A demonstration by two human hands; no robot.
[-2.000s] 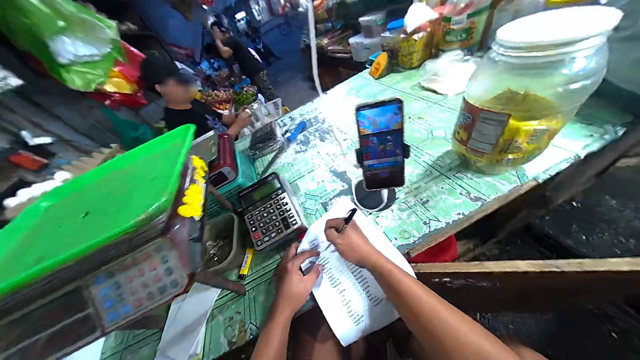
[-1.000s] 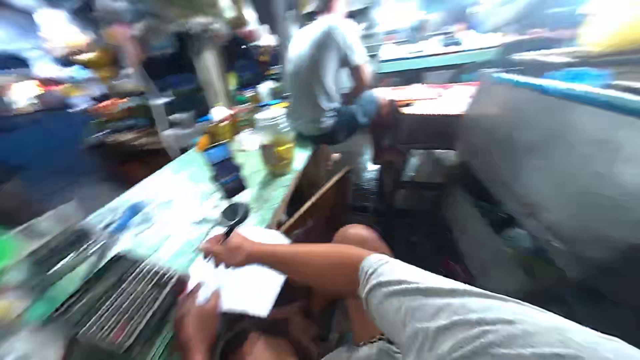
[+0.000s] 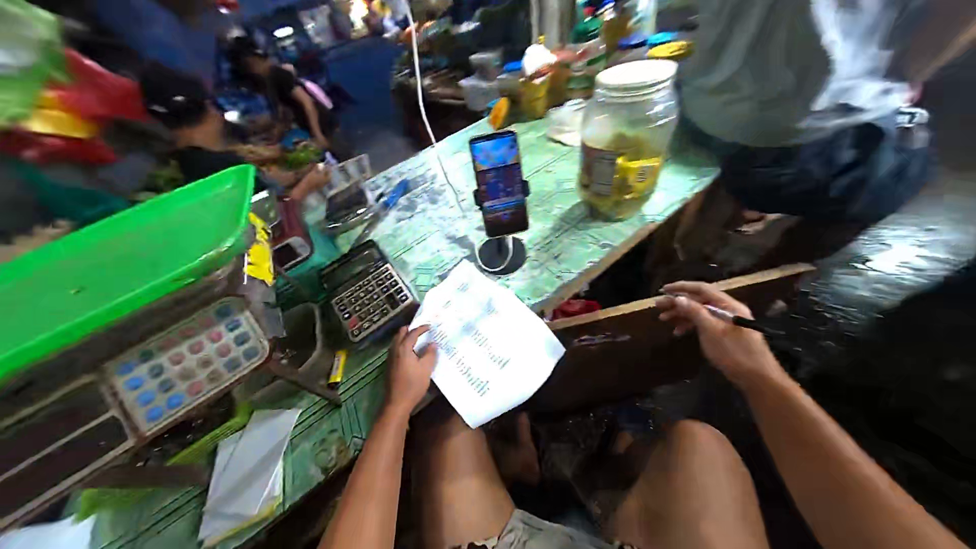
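A sheet of paper (image 3: pixel 496 343) with rows of writing overhangs the table's near edge. My left hand (image 3: pixel 412 366) grips its left side between thumb and fingers. Off to the right, beyond the paper and by a wooden board (image 3: pixel 610 335), my right hand (image 3: pixel 713 324) holds a pen (image 3: pixel 728 315), its dark end pointing right. A desk calculator (image 3: pixel 370 293) lies just left of the paper. Behind the sheet a smartphone (image 3: pixel 499 183) stands upright in a holder with a round base (image 3: pixel 502 255), its screen lit.
A weighing scale (image 3: pixel 187 366) with a green tray (image 3: pixel 130 267) fills the left. Folded papers (image 3: pixel 252 465) lie below it. A large lidded jar (image 3: pixel 629 141) stands on the green table (image 3: pixel 549 191). One person (image 3: pixel 762 84) is close at the right; others are at the back left.
My right hand has moved off the paper to the right with the pen. A person shows behind the jar at the right, not there two seconds ago. The view has swung right and back.
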